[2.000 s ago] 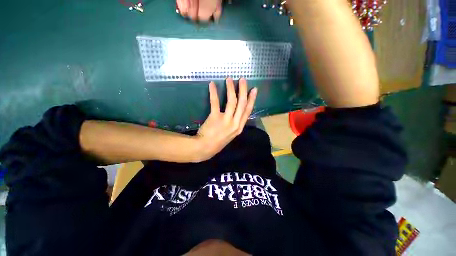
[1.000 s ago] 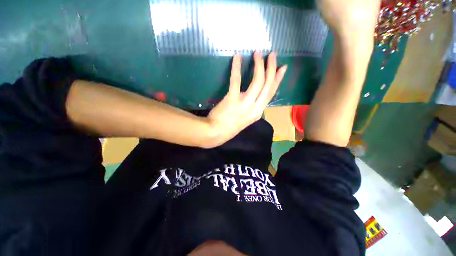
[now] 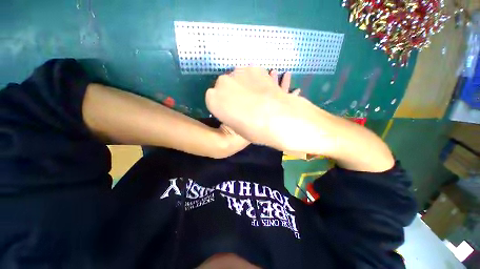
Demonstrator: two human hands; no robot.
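A silver perforated plate [image 3: 258, 48], full of small round holes, lies flat on the green bench top in front of me. My left hand [image 3: 235, 137] is at the plate's near edge, mostly hidden under my right hand; some of its fingertips show beyond it. My right hand [image 3: 245, 100] is crossed over my left hand, knuckles up, at the plate's near edge. Its fingertips are hidden, so I cannot tell what it holds. A pile of loose wired components [image 3: 402, 23], red, gold and silver, lies beyond the plate's right end.
The green bench top [image 3: 126, 31] has small scattered bits near its front edge. A small red piece [image 3: 169, 102] lies by my left forearm. Brown board [image 3: 429, 79] runs along the right edge. A blue crate [image 3: 472, 89] and cardboard boxes [image 3: 447, 210] stand at the far right.
My right hand has come back from the component pile on the right and now covers my left hand at the plate. The plate and pile show fully again in the shifted view.
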